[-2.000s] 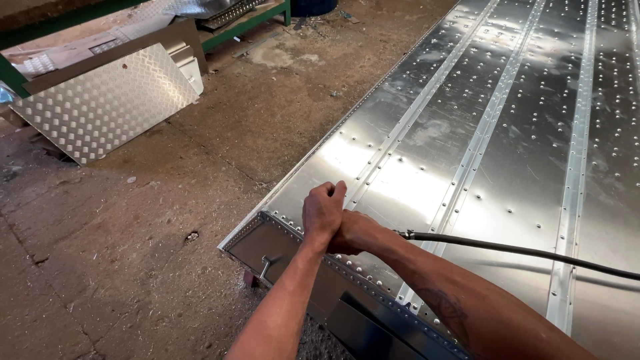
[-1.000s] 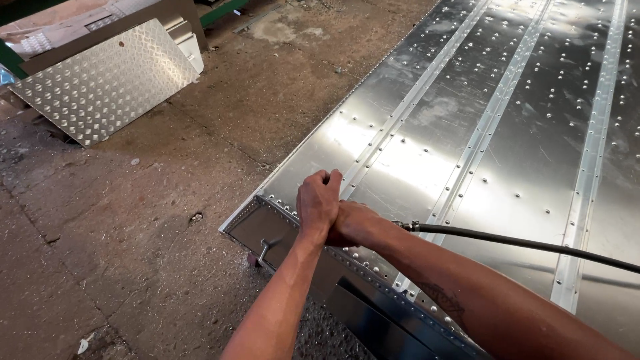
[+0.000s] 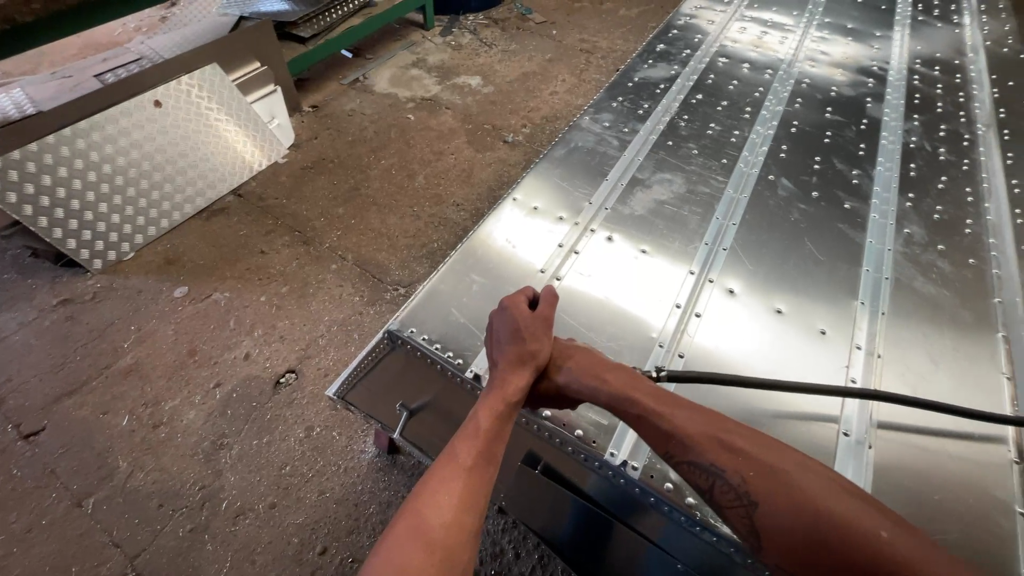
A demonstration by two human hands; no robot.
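My left hand is curled, thumb up, above the riveted edge of a large sheet-metal panel. Pressed against it on the right is my right hand, its fingers mostly hidden behind the left wrist. Whatever the two hands hold is hidden by them. A black hose with a metal fitting runs from beside my right wrist across the panel to the right. Rows of rivets and raised metal strips cross the panel. Along its near edge lies a dark metal flange.
A small T-handled clamp screw stands at the near corner, above a reddish block. On the left, a tread-plate sheet leans against other sheets beside a green metal frame. The concrete floor bears scattered metal shavings.
Both hands stay together near the same riveted edge, and the hose remains at my right wrist. The view has shifted slightly; nothing else has plainly changed.
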